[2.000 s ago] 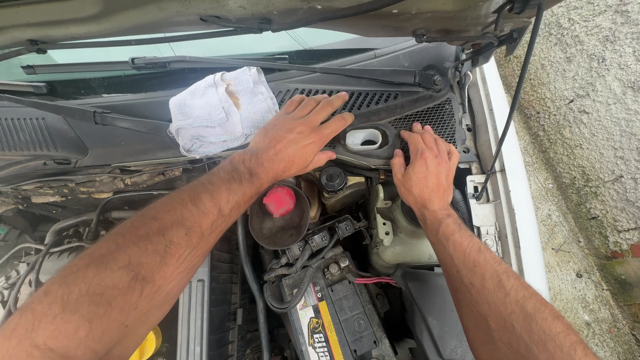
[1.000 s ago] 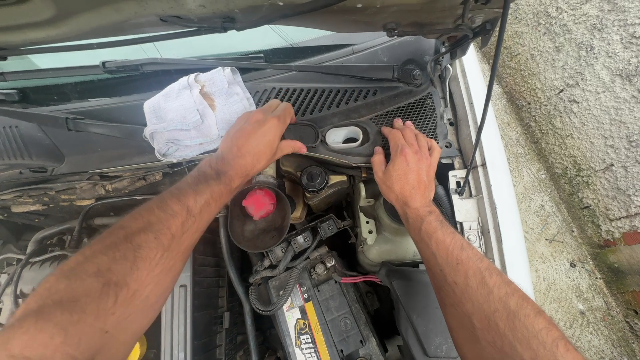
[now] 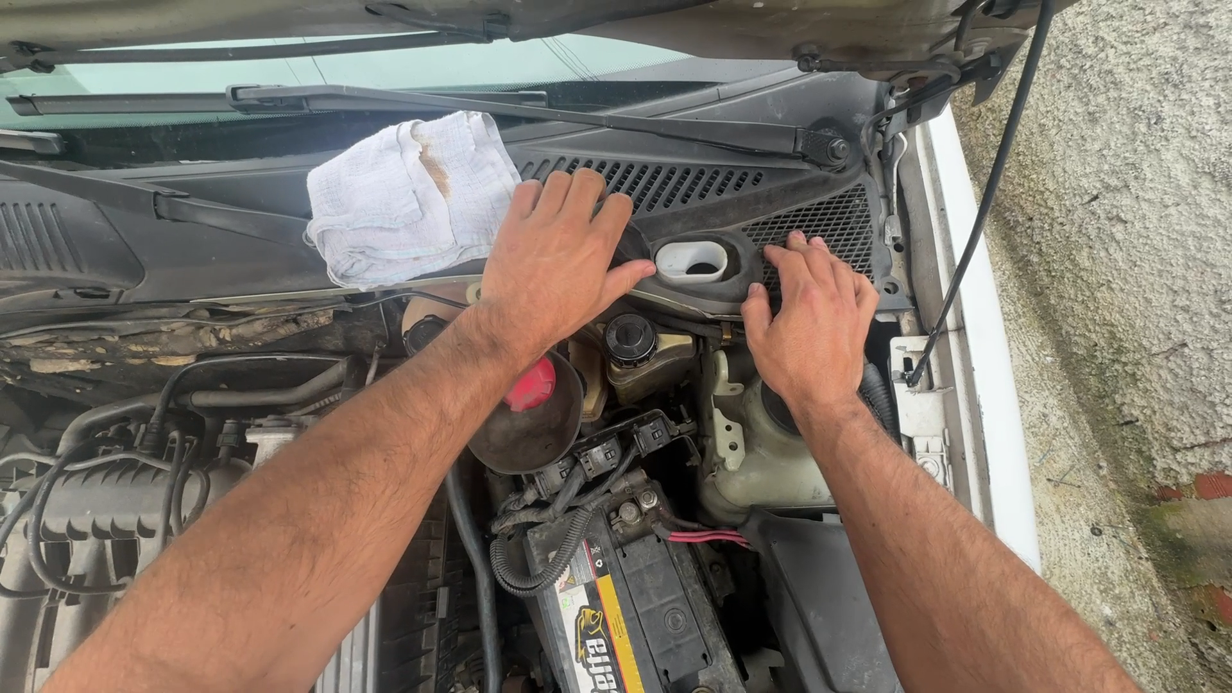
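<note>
My left hand (image 3: pixel 563 260) lies palm down on the black plastic cowl (image 3: pixel 664 217), left of a white oval filler neck (image 3: pixel 691 261). Part of a dark cap shows between this hand and the neck. Its fingertips are near a folded white cloth (image 3: pixel 385 202) with a brown stain. My right hand (image 3: pixel 813 318) rests on the cowl's mesh grille (image 3: pixel 828 226), just right of the neck, its fingers slightly bent. Neither hand is seen to grip anything. Below the neck sits a reservoir with a black round cap (image 3: pixel 630 340).
A dark funnel (image 3: pixel 529 433) holding a red item (image 3: pixel 530 384) stands under my left forearm. Lower down are the car battery (image 3: pixel 664 597), pink wires (image 3: pixel 707 537) and the engine (image 3: pixel 106 520). Wiper arms (image 3: pixel 577 117) cross above; a hood prop rod (image 3: pixel 991 183) slants at right.
My left hand has shifted left relative to the filler neck since two seconds ago. The right hand stays at the grille. The cloth has not moved on the cowl.
</note>
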